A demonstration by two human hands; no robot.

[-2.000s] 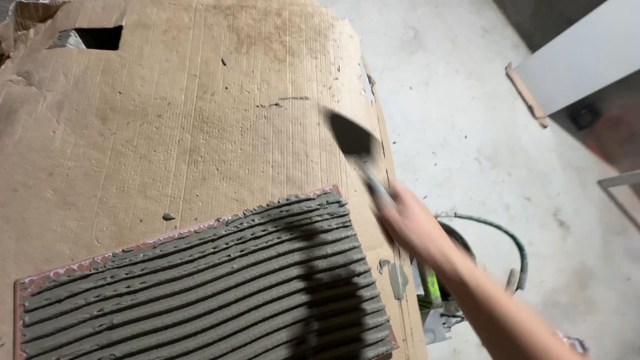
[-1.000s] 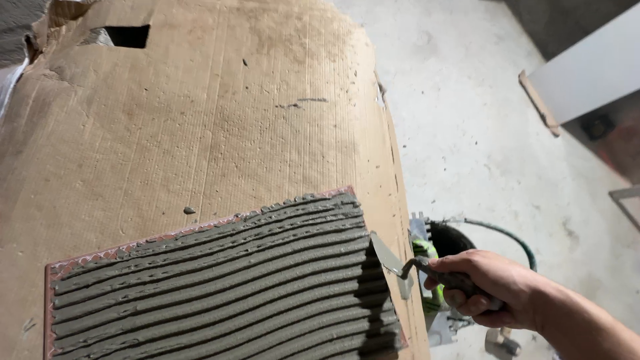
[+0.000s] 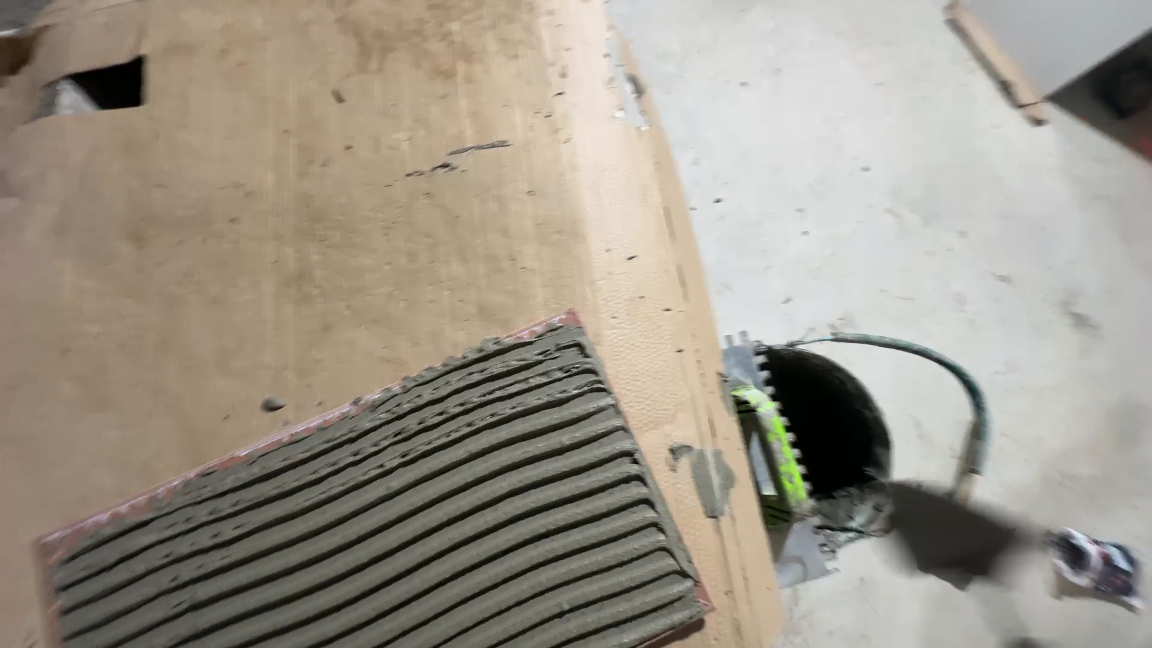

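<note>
Neither of my hands is in view. A tile (image 3: pixel 576 317) lies at the lower left on a cardboard sheet (image 3: pixel 405 243), its upper face spread with grey mortar (image 3: pixel 387 513) combed into long ridges. Reddish tile edge shows along the top and right. Beside the cardboard's right edge, a notched trowel (image 3: pixel 774 450) with bright green parts rests at the rim of a dark bucket (image 3: pixel 832 427). Right of the bucket is a blurred dark grey shape (image 3: pixel 954 531); I cannot tell whether it is a trowel blade or a shadow.
A curved, mortar-stained hose or handle (image 3: pixel 954 364) arches beside the bucket. A crumpled package (image 3: pixel 1098 567) lies on the concrete floor (image 3: pixel 864 216). The cardboard has a dark cut-out (image 3: pixel 117 83) at upper left and mortar smears (image 3: pixel 711 481) near its right edge. A wooden strip (image 3: pixel 994 63) is at upper right.
My right hand, holding a small pointed trowel, moved down from above the cardboard to the tile's right edge, and is now out of view. The view has shifted.
</note>
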